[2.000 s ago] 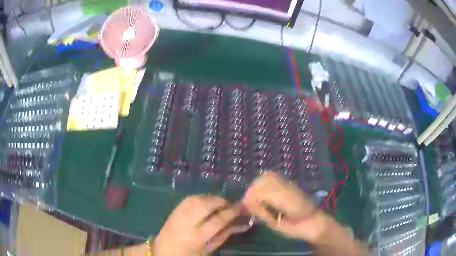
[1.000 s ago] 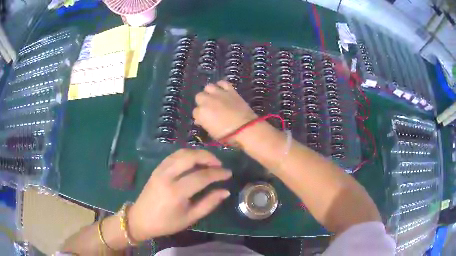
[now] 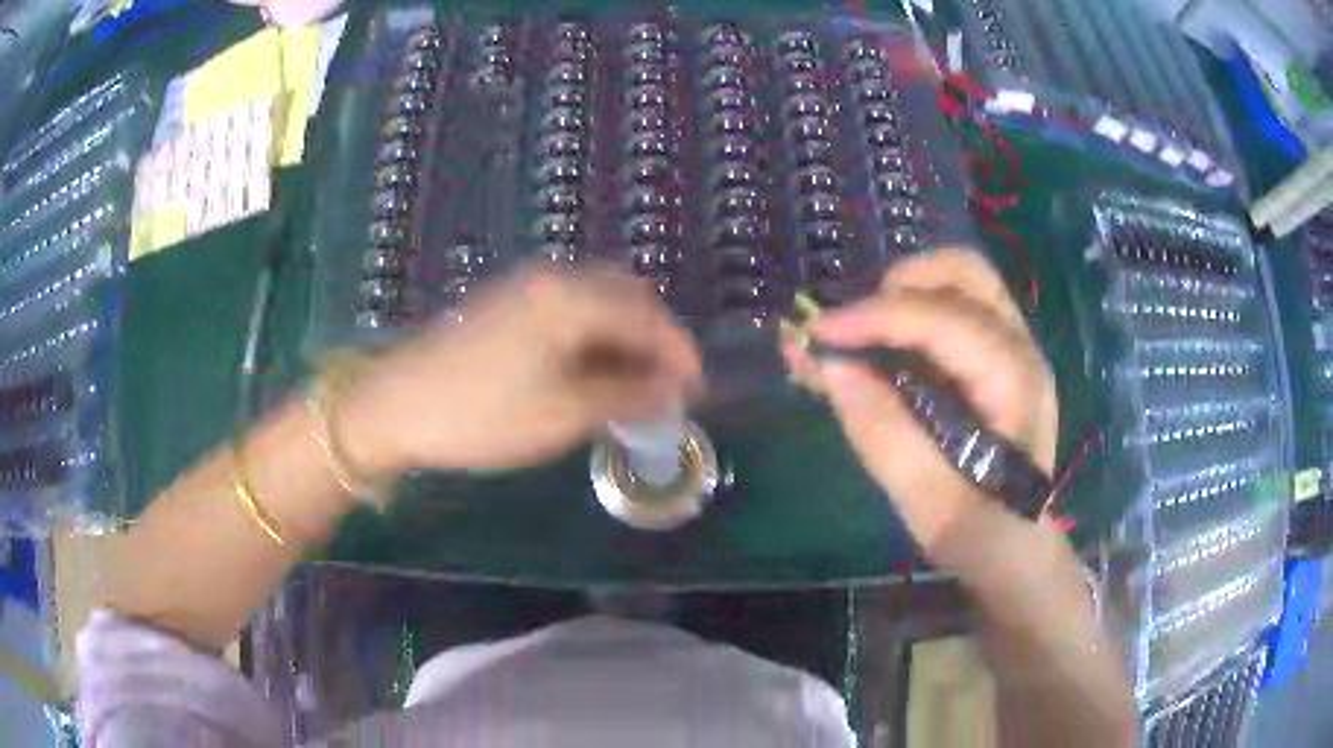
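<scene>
The round silver fixture (image 3: pixel 654 501) stands at the bench front edge, with something pale at its centre. My left hand (image 3: pixel 563 365) is blurred over the fixture's upper left side, fingers bent down; whether it holds a part cannot be seen. My right hand (image 3: pixel 936 395) is to the right of the fixture, shut on a thick black probe (image 3: pixel 950 427) with a yellowish tip pointing up-left. The main blister tray (image 3: pixel 497 161) lies beyond both hands, with rows of dark round components; its second row from the left has a long gap.
Side blister trays lie at the left (image 3: pixel 51 278) and right (image 3: pixel 1199 395), with another at the upper right (image 3: pixel 1089 66). A label sheet (image 3: pixel 212 161) on yellow paper lies upper left. Thin red wires (image 3: pixel 997 176) coil right of the main tray. A long dark tool (image 3: pixel 259 314) lies left of it.
My left hand has moved right to the fixture. My right hand has moved from the tray's left part to right of the fixture, now showing the black probe. The view has tilted down.
</scene>
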